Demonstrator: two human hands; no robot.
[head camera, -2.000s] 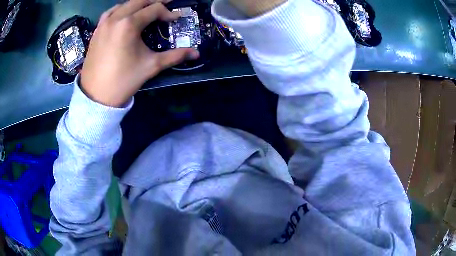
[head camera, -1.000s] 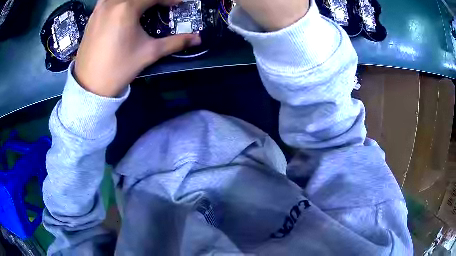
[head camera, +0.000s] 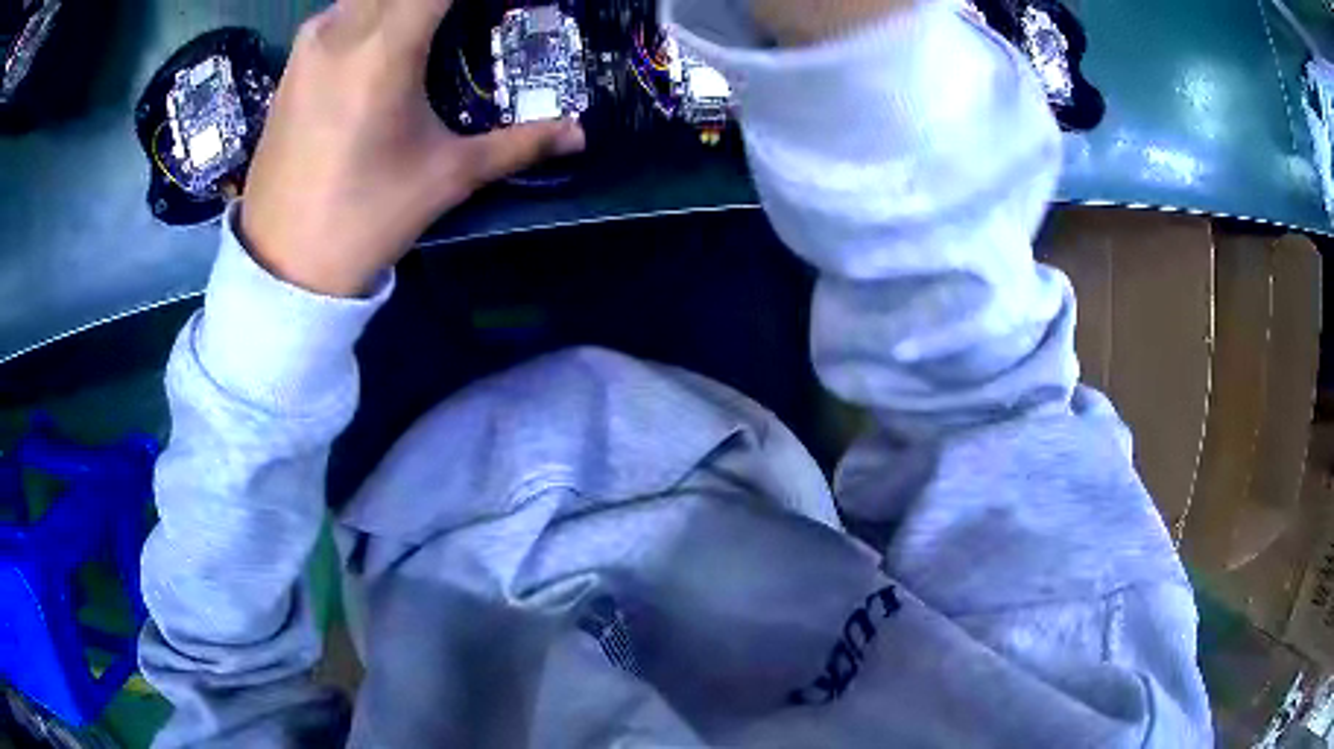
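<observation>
A silvery-white circuit board (head camera: 537, 66) lies in a black housing (head camera: 465, 91) near the bench edge, at the top of the view. My left hand (head camera: 359, 154) curves around the left side of this unit, its thumb along the lower edge of the board. Its other fingertips are cut off by the top edge. Of my right hand (head camera: 827, 18) only the part near the wrist shows above the cuff; its fingers and anything in them are out of the picture. A second board (head camera: 699, 91) with coloured wires lies just right of the first unit, partly behind my right sleeve.
Another black unit with a board (head camera: 205, 120) lies left of my left hand on the green bench top (head camera: 88, 249). More units (head camera: 1048, 56) lie at the upper right. Brown cartons (head camera: 1170, 381) stand below right. A blue stool (head camera: 66, 571) is at lower left.
The view shifts slightly. My left thumb stays at the board's lower edge. My right forearm swings a little, and the wired board beside the unit shows more than one second ago.
</observation>
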